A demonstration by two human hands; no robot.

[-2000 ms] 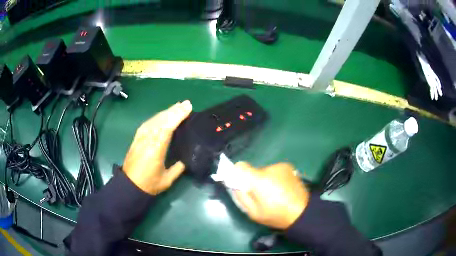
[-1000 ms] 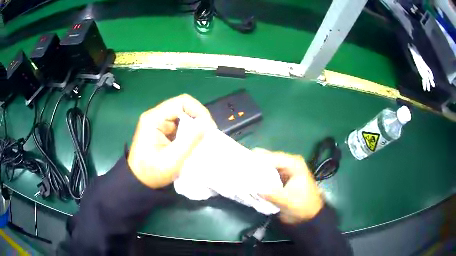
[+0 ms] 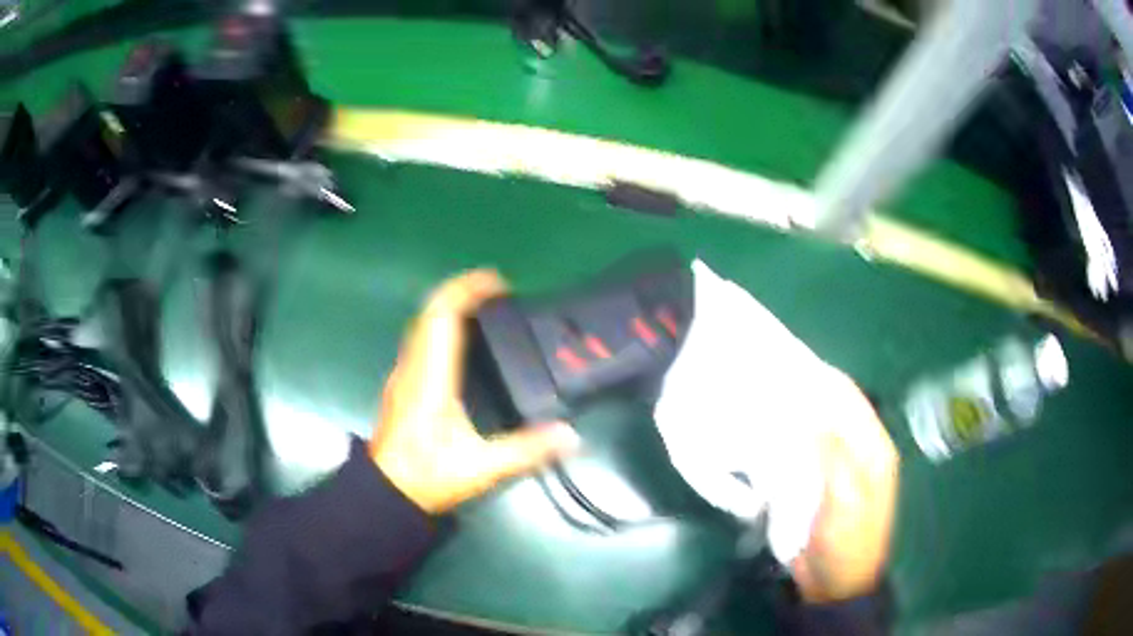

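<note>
A black power strip with orange-red slots facing up is in front of me, blurred. My left hand holds its left end, fingers behind and thumb in front. My right hand holds a white cloth, spread out, its left edge at the strip's right end; whether it touches the strip is not clear. A black cord curves below the strip.
Several black power strips stand upright at the left, coiled cords in front. A clear bottle with a yellow label is at the right. A yellow-and-white rail and grey-white post stand beyond. White gloves lie far right.
My left hand has let go of the cloth and taken hold of the strip's left end. My right hand has moved right with the cloth. The whole view has shifted and blurred.
</note>
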